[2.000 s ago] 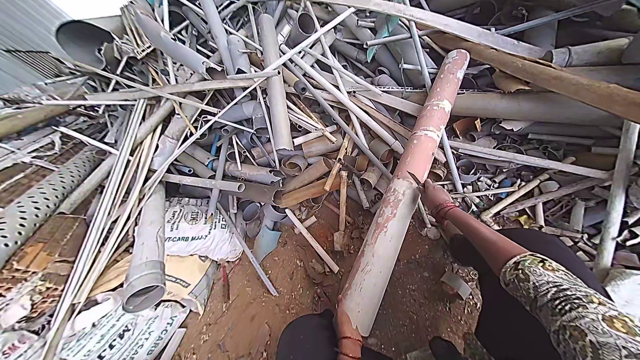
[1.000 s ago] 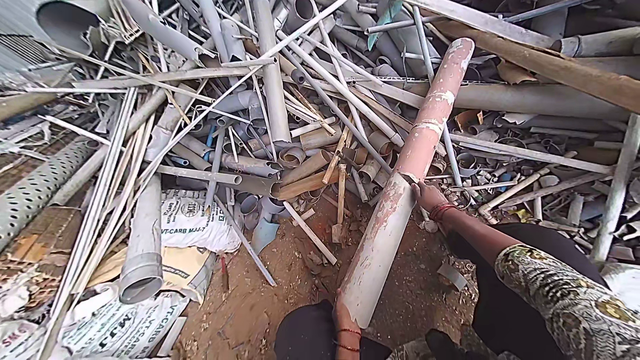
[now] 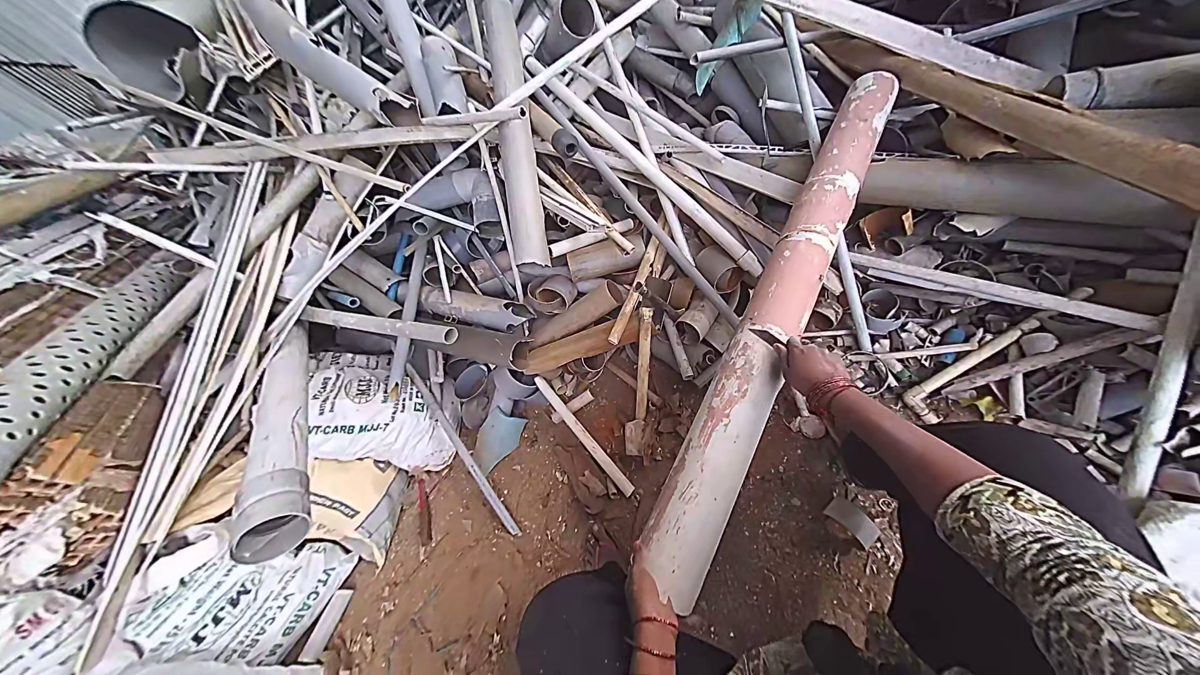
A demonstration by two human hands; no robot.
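A long plastic pipe (image 3: 750, 403) slants from low centre to upper right; its upper part is coated reddish-pink, its lower part mostly bare and pale with reddish patches. My right hand (image 3: 814, 370) is closed on a tool whose thin dark blade (image 3: 769, 333) touches the pipe at the edge of the coating. The tool's handle is hidden in the fist. My left hand (image 3: 649, 586) is at the pipe's lower end, close to my dark-clothed knee (image 3: 572, 623); its fingers are mostly hidden, so its grip does not show. Both wrists wear red bands.
Scrap pipes (image 3: 516, 141), strips and fittings are heaped ahead and at both sides. A perforated pipe (image 3: 84, 347) and a socket-ended pipe (image 3: 272, 469) lie left, near printed sacks (image 3: 375, 412). Brown soil (image 3: 469, 581) shows below the pile. A curved pipe fragment (image 3: 851, 521) lies right of the pipe.
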